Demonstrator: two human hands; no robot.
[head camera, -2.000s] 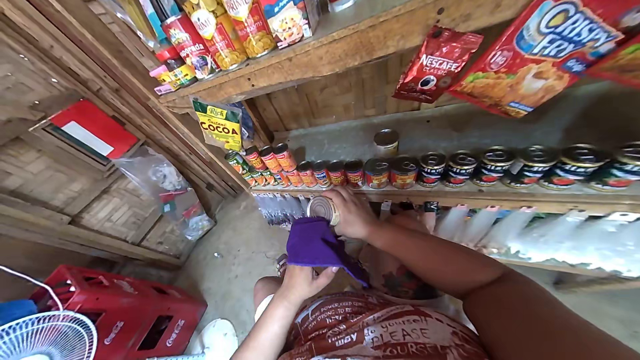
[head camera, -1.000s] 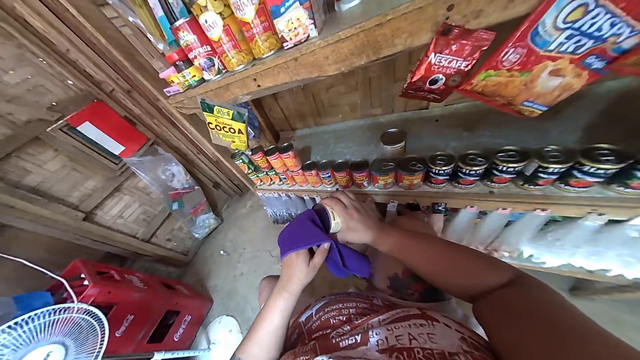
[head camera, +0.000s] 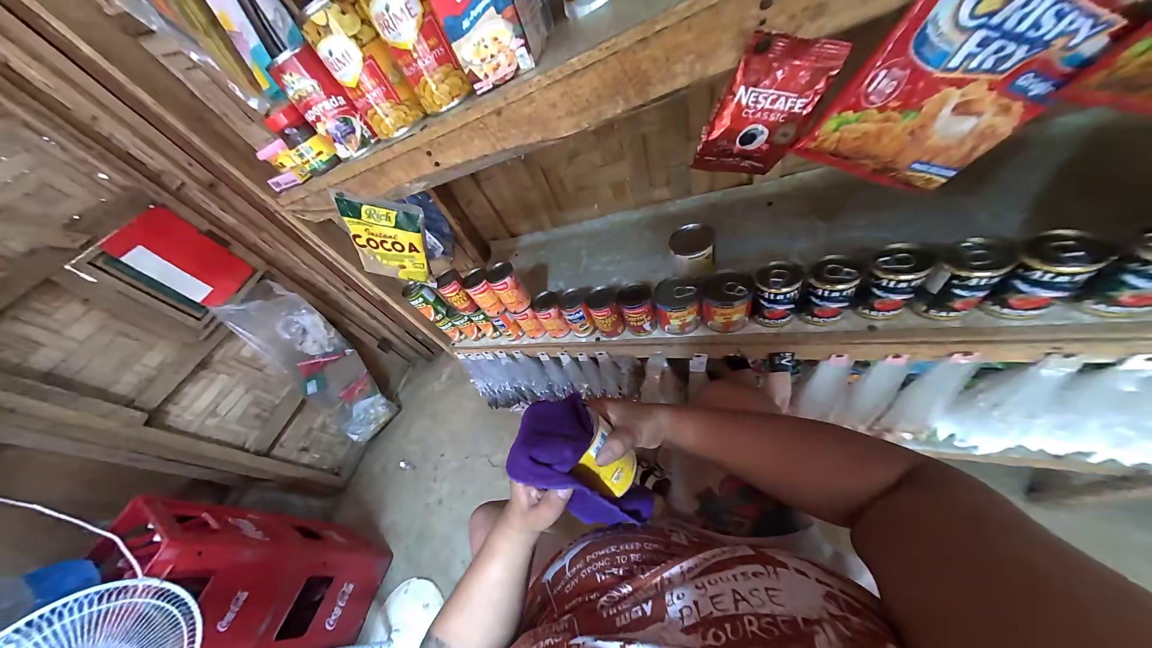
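My right hand (head camera: 630, 427) grips a can with a yellow label (head camera: 612, 466), tilted in front of my lap. A purple cloth (head camera: 551, 450) lies over the can's left end and hangs below it. My left hand (head camera: 538, 504) holds the cloth from beneath, with the thumb along its lower edge. Beyond my hands, a row of food cans (head camera: 677, 306) stands along the front edge of the lower shelf, and a single can (head camera: 691, 247) stands behind that row.
The wooden shelf edge (head camera: 900, 345) runs just past my right forearm, with filled plastic bags (head camera: 864, 391) hanging under it. A coffee pouch (head camera: 769, 103) and a breading-mix pouch hang above. At lower left are a red plastic crate (head camera: 270, 576) and a white fan (head camera: 112, 616).
The can in my right hand has turned, so its yellow label now shows. The purple cloth has shifted from hanging below the can to bunching around its left end.
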